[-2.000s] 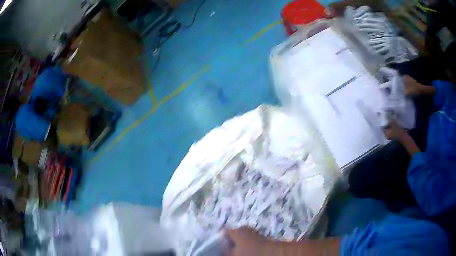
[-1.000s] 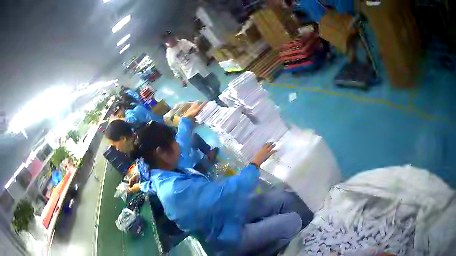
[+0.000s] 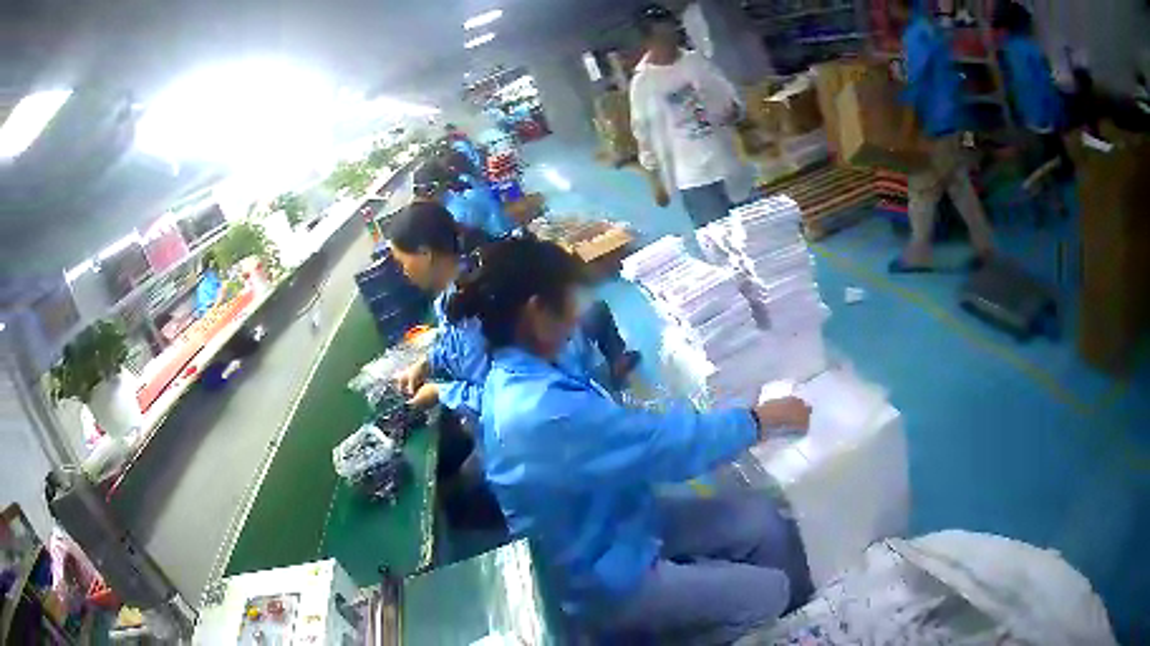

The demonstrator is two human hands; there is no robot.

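Note:
Neither of my hands shows in the picture now. The woven bulk sack (image 3: 1009,581) lies at the bottom right, cut off by the edge, with its crinkled off-white rim and some waste slugs (image 3: 839,618) inside. Beyond it stands the white wrapped block of sheets (image 3: 845,480). Uneven stacks of white inserts (image 3: 769,271) stand at its far end. A neighbouring worker in a blue smock (image 3: 568,454) sits beside the block with a hand on its top, over white pieces.
A green bench (image 3: 284,511) runs along the left with plastic bags (image 3: 366,457) on it. A white control-panel machine (image 3: 280,606) is at the bottom left. A person in a white shirt (image 3: 687,120) stands beyond the stacks. Blue-clothed people, cartons and pallets are at the back right.
The view has swung from the sack towards the bench and workers, and the sack has slid low in the picture. My hand, seen over the sack two seconds ago, is out of view.

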